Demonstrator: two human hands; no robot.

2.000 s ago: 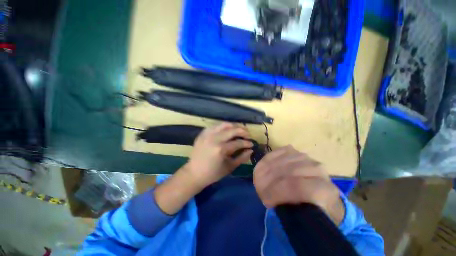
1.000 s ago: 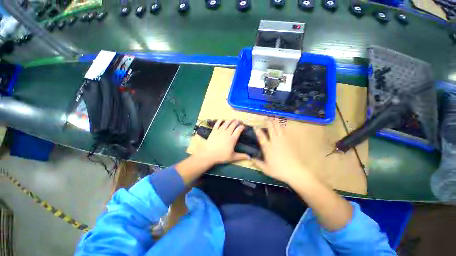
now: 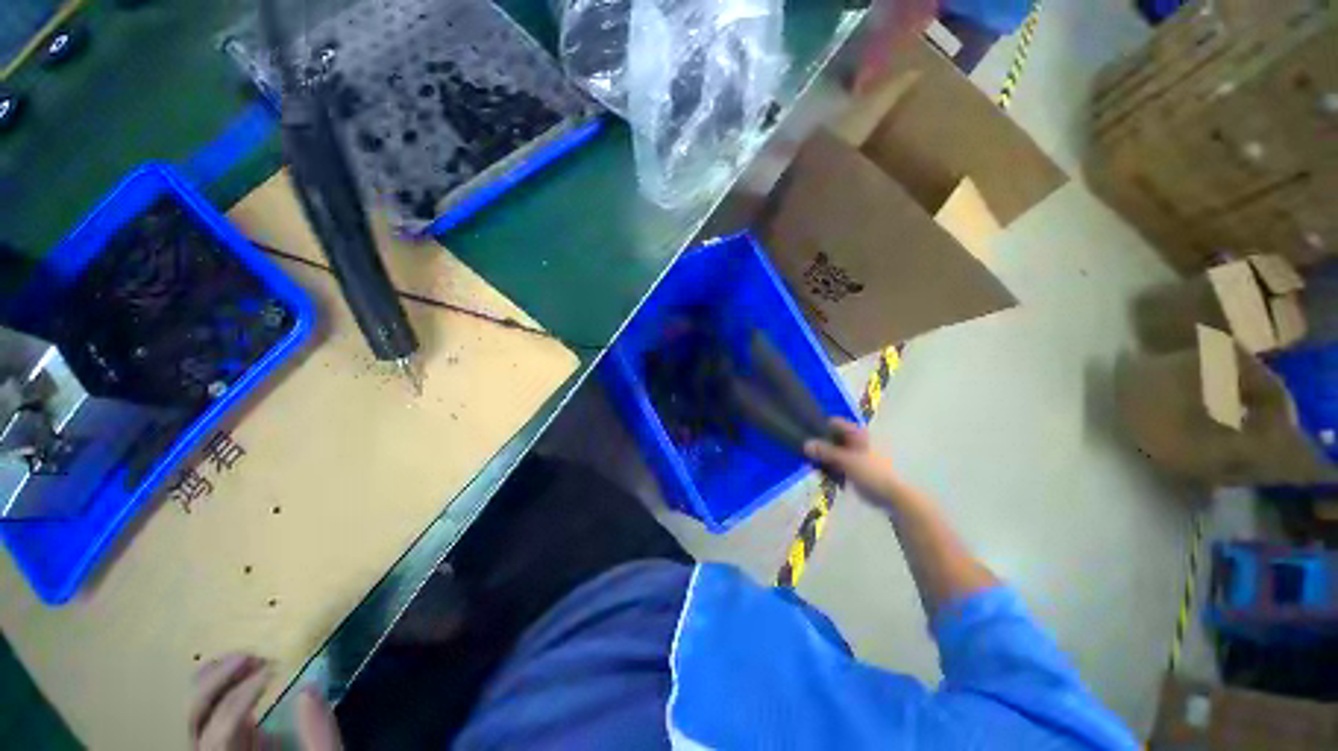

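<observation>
My right hand (image 3: 863,461) grips the near end of dark padded headbands (image 3: 781,399), blurred, over a deep blue bin (image 3: 800,286) beside the bench; I cannot tell how many it holds. Dark items (image 3: 697,404) lie inside the bin. My left hand (image 3: 250,722) is at the lower left, cut off by the picture's bottom edge, over the cardboard work board (image 3: 330,499). Its fingers are apart and nothing shows in it. The black electric screwdriver (image 3: 341,220) lies on the board with its bit pointing down.
The blue plastic tray (image 3: 286,330) with small round black parts and part of the screw feeder (image 3: 44,396) is at left. The lined parts tray (image 3: 440,110) and a clear plastic bag (image 3: 682,88) are above. Open cardboard boxes (image 3: 880,242) stand beyond the bin; more boxes are at right.
The view has turned right. My right hand has left the work board and carries headbands to the bin. The headbands are gone from the visible board, and my left hand no longer presses on them.
</observation>
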